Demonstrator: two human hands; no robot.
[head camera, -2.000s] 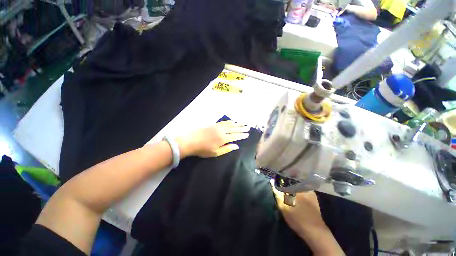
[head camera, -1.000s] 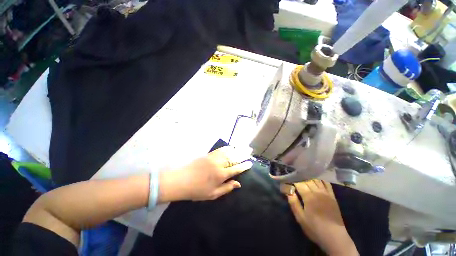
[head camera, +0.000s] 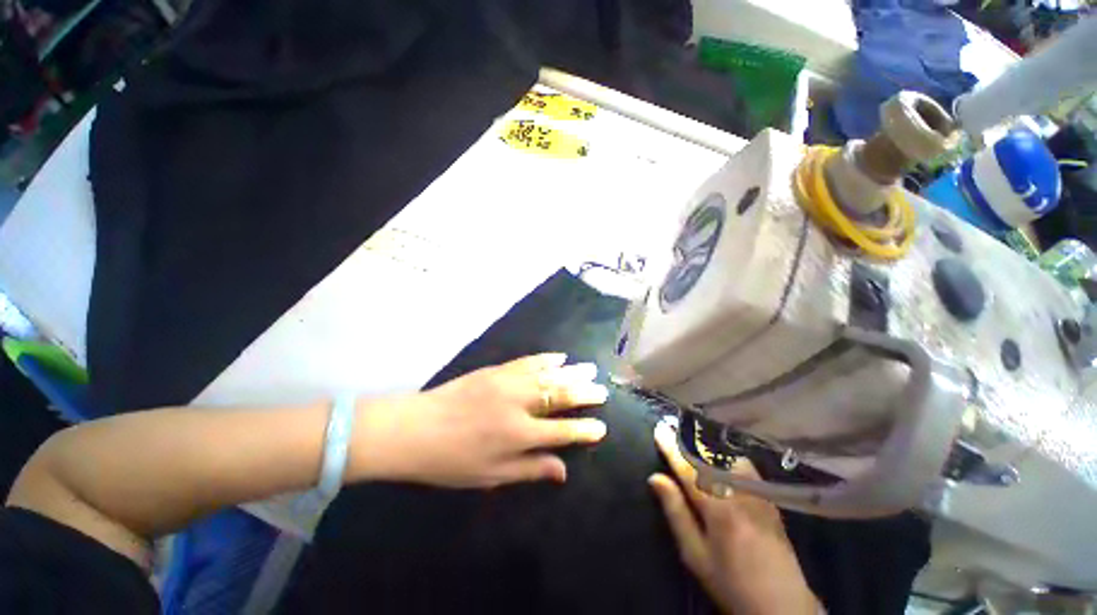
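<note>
A black fabric piece (head camera: 481, 529) lies on the white table under both hands, its pointed corner left of the machine head. The off-white sewing machine head (head camera: 770, 300) stands at the right, with yellow bands (head camera: 852, 216) round its top post. My left hand (head camera: 511, 421) lies flat on the fabric left of the needle area, fingers spread, holding nothing. My right hand (head camera: 728, 523) rests on the fabric below the head, thumb and fingers apart; some fingertips are partly hidden by the grey guard (head camera: 908, 445). The needle and presser foot cannot be made out.
A large black cloth pile (head camera: 265, 180) covers the table's far left. Yellow labels (head camera: 544, 137) are stuck to the white tabletop (head camera: 469, 240). A green basket (head camera: 752, 84), blue cloth (head camera: 908, 60) and a blue-capped container (head camera: 1017, 174) are behind the machine.
The view has shifted closer to the machine head. The fabric's corner now shows further out beyond my left hand, which lies flatter. My right hand stays below the head.
</note>
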